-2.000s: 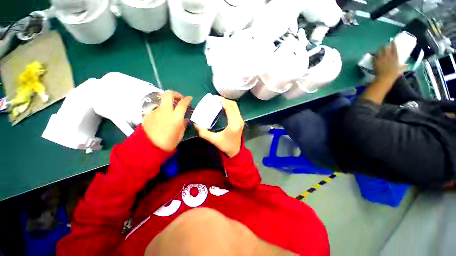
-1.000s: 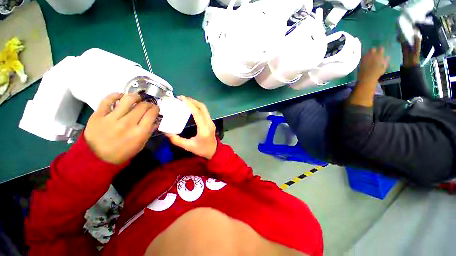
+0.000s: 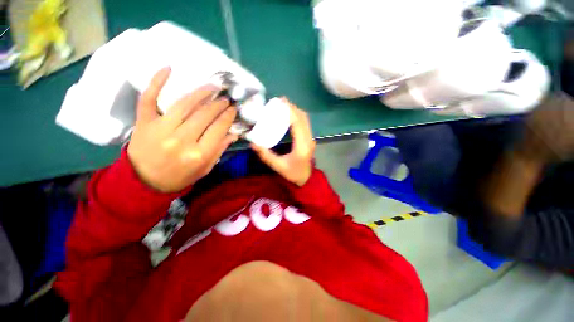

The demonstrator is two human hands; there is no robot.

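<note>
The white camera body [image 3: 189, 60] lies on the green bench at its front edge, its angled bracket end to the left. My left hand [image 3: 179, 135] rests on it, fingers spread over its open right end; the fingertips hide part of the opening. My right hand [image 3: 292, 148] holds the small white camera head front [image 3: 270, 123] between thumb and fingers, close beside that open end. Some dark and metallic parts show blurred between the two; whether wires run there I cannot tell.
Several white camera units [image 3: 422, 60] stand together on the bench to the right. A yellow crumpled lump [image 3: 45, 28] lies on cardboard [image 3: 82, 38] at the upper left. A person's blurred arm [image 3: 513, 182] is at the right, near a blue stool [image 3: 393, 182].
Over two seconds, the head front has come from apart to right beside the body's open end. My left hand now lies flatter over the body. The view has shifted, and the neighbour's arm has moved.
</note>
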